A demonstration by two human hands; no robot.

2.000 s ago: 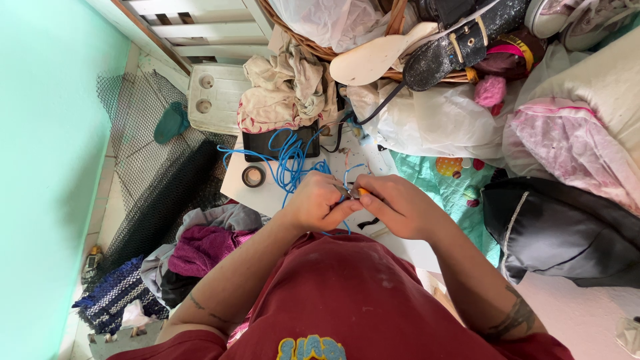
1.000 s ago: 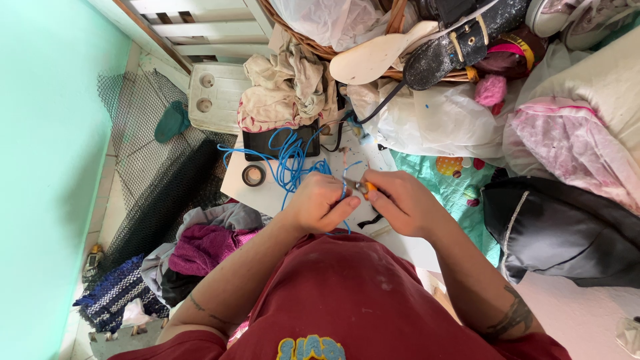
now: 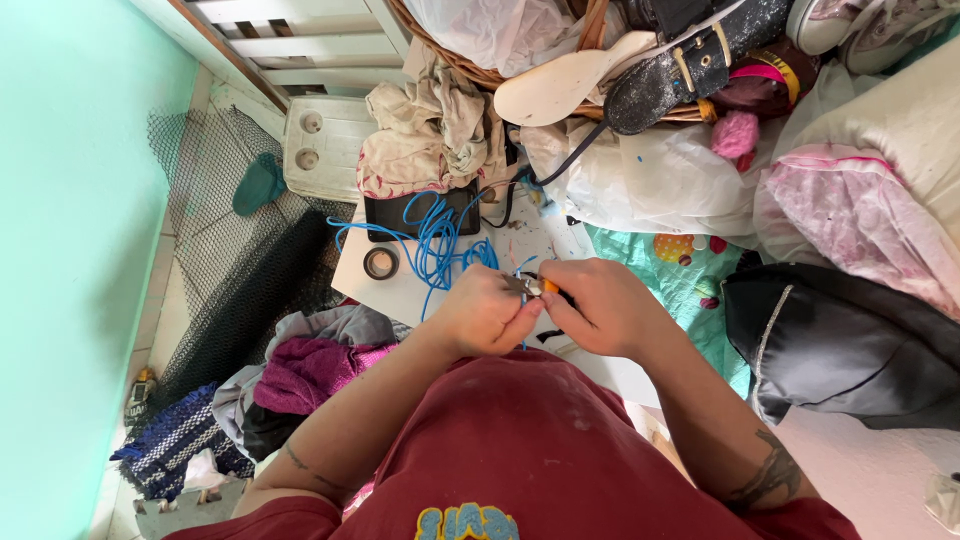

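Note:
My left hand [image 3: 486, 311] is closed around something small, apparently the end of the blue cable; its fingers hide most of it. In my right hand [image 3: 604, 307] is a small metal hand tool [image 3: 531, 286] with an orange-and-black handle, perhaps pliers or a cutter, its head meeting the left hand's fingertips. Loops of blue cable [image 3: 439, 244] lie on the white board just beyond the hands, partly across a black flat device [image 3: 381, 212]. A roll of black tape [image 3: 381, 263] rests left of the cable.
Crumpled cloth [image 3: 435, 127] lies behind the black device. Beyond are a wicker basket [image 3: 450, 56] with shoes and plastic bags. Black mesh [image 3: 247, 277] and a purple cloth [image 3: 300, 375] are at left. A black satin bag or cloth [image 3: 847, 345] lies at right.
The orange-handled tool in my right hand has shifted and turned a little between the hands. Both hands remain close together in nearly the same place.

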